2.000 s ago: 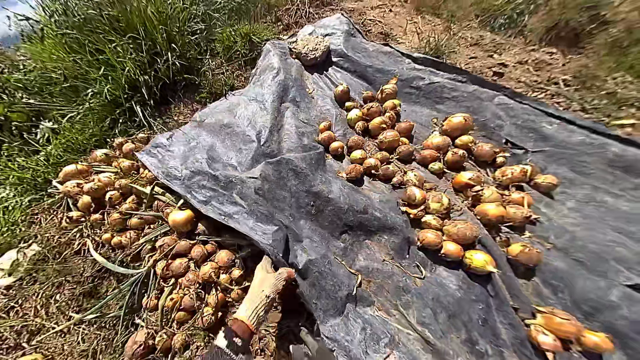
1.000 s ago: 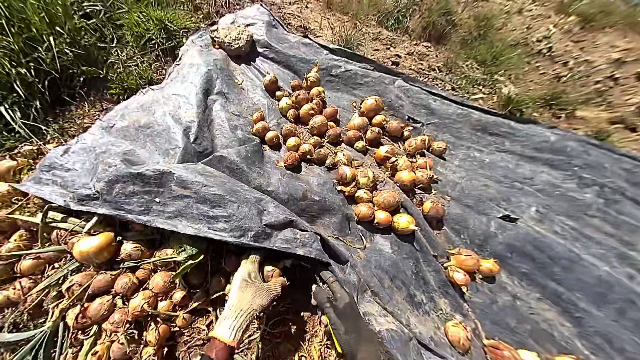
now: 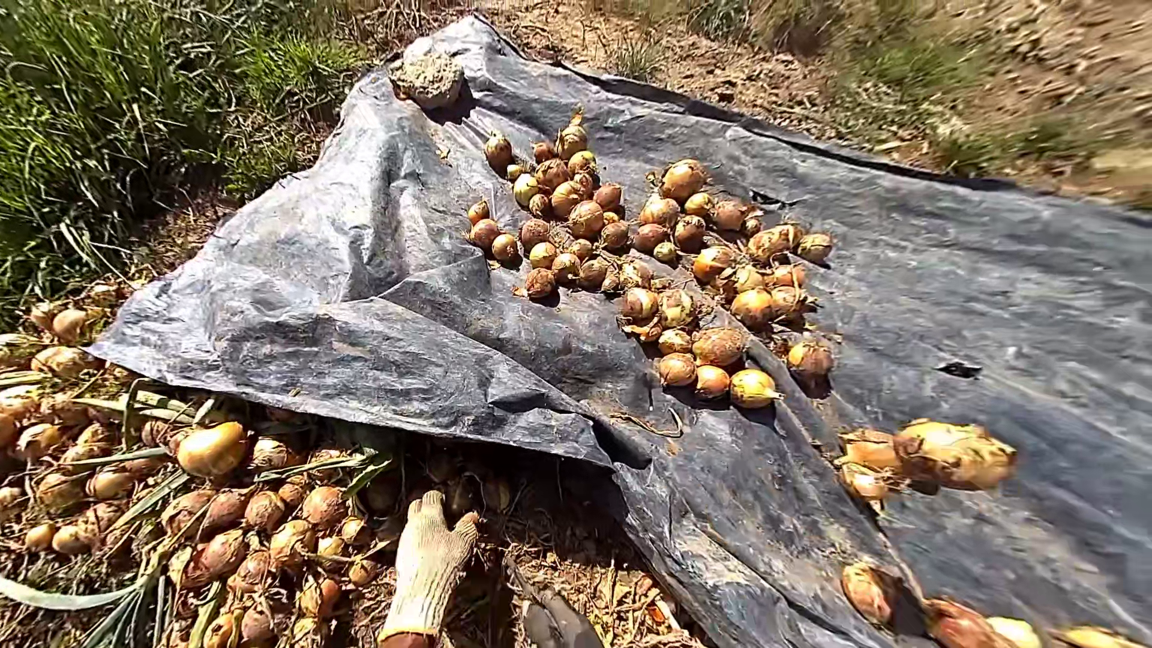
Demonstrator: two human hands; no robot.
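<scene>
My left hand (image 3: 430, 562), in a cream knitted glove, reaches palm down over the dry ground beside the heaped onions (image 3: 261, 531), close to the shaded edge of the tarp. Its fingers are spread and nothing shows in them. At the bottom edge, my right hand (image 3: 558, 619) wears a dark glove; it is mostly cut off and shaded, so its grip cannot be made out. A dark plastic tarp (image 3: 423, 360) lies wrinkled above both hands, with many loose onions (image 3: 585, 220) grouped on it. A large yellow onion (image 3: 213, 449) rests on top of the heap.
A rough stone (image 3: 428, 80) sits on the tarp's far corner. More onions (image 3: 956, 454) lie on the tarp at the right and lower right. Tall green grass (image 3: 135, 108) borders the left side, and dry soil (image 3: 702, 67) runs behind the tarp. Green onion leaves trail across the heap.
Two seconds ago only my left hand plainly showed, near the tarp's edge; my right hand has since come into view beside it. The view has shifted.
</scene>
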